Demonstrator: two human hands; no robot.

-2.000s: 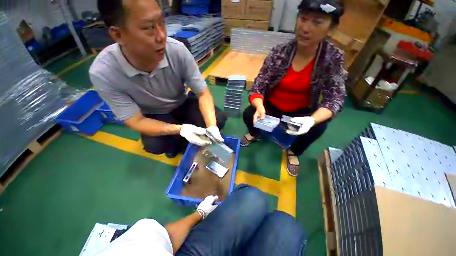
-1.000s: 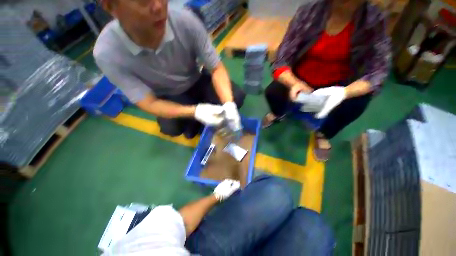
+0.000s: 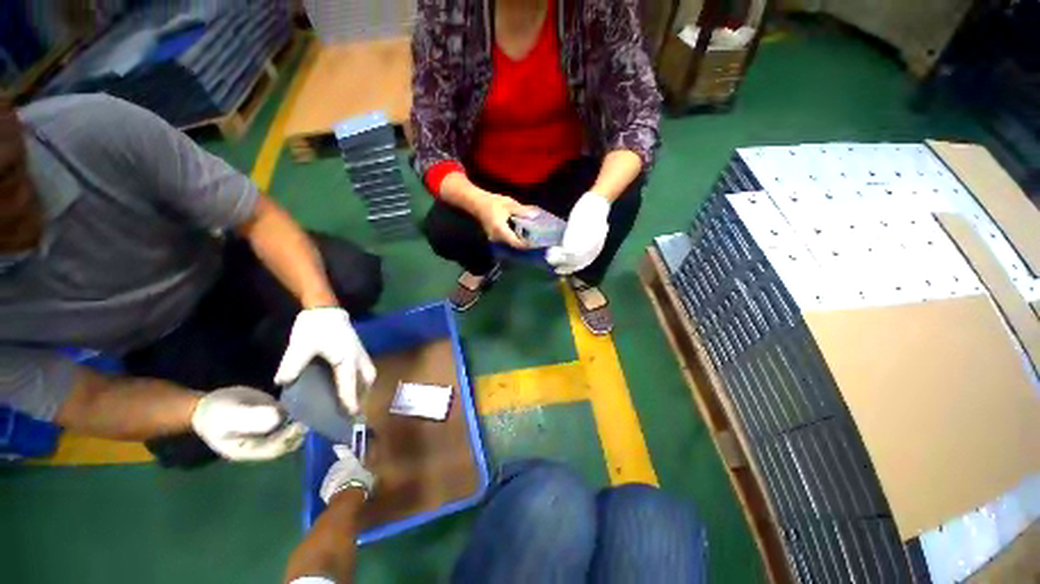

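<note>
My left hand (image 3: 347,473), in a white knit glove, reaches over the near left part of a blue bin (image 3: 473,422). Its fingertips are at a small slotted metal piece (image 3: 360,440); whether they grip it is unclear. A small light metal plate (image 3: 422,400) lies on the brown cardboard liner (image 3: 399,485). A person in a grey shirt holds a grey metal plate (image 3: 316,402) in gloved hands, just above my fingers. My right hand is not in view.
A squatting person in red holds a metal part (image 3: 538,228). At right, stacked panels (image 3: 855,228) with cardboard sheets (image 3: 924,399) stand on a wooden pallet (image 3: 707,399). A stepped metal stack (image 3: 374,171) stands behind the bin. My knees are beside the bin.
The view has swung right and down. My left hand has moved from the bin's near edge to the slotted piece. The grey-shirted person's hands have moved apart, showing the plate.
</note>
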